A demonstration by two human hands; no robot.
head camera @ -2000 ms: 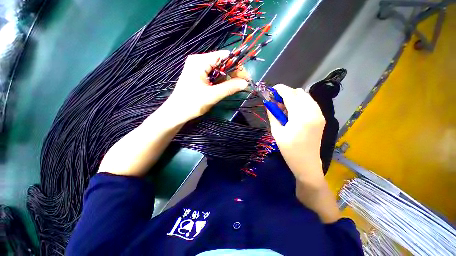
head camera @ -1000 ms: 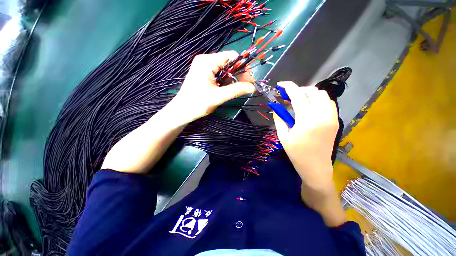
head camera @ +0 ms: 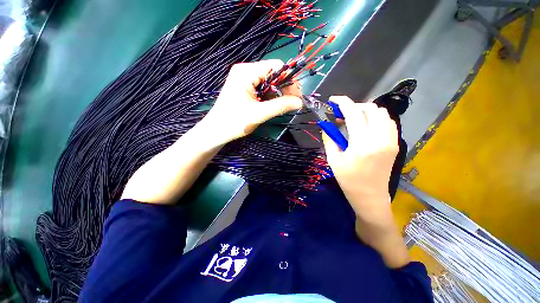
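My left hand (head camera: 251, 103) is closed around a bunch of black cable ends (head camera: 290, 74), whose red and dark cores fan out up and to the right. My right hand (head camera: 364, 133) holds the blue-handled pliers (head camera: 333, 134). Their silver jaws are at my left thumb tip; whether they grip a core is too small to tell. A thick heap of black cables (head camera: 124, 112) curves across the bench on the left. A smaller group of black cables (head camera: 266, 163) with red ends lies over its edge at my lap.
The green bench top (head camera: 77, 59) has its edge running diagonally past my hands. More red wire ends (head camera: 293, 12) lie at the top. White cables (head camera: 473, 254) rest on a grey frame at the lower right. A wheeled metal frame (head camera: 497, 32) stands at the upper right. Shiny clear plastic (head camera: 15, 35) is at the upper left.
Over the two seconds both hands, the held cable ends and the pliers have shifted slightly right in the picture. Against one second ago almost nothing differs.
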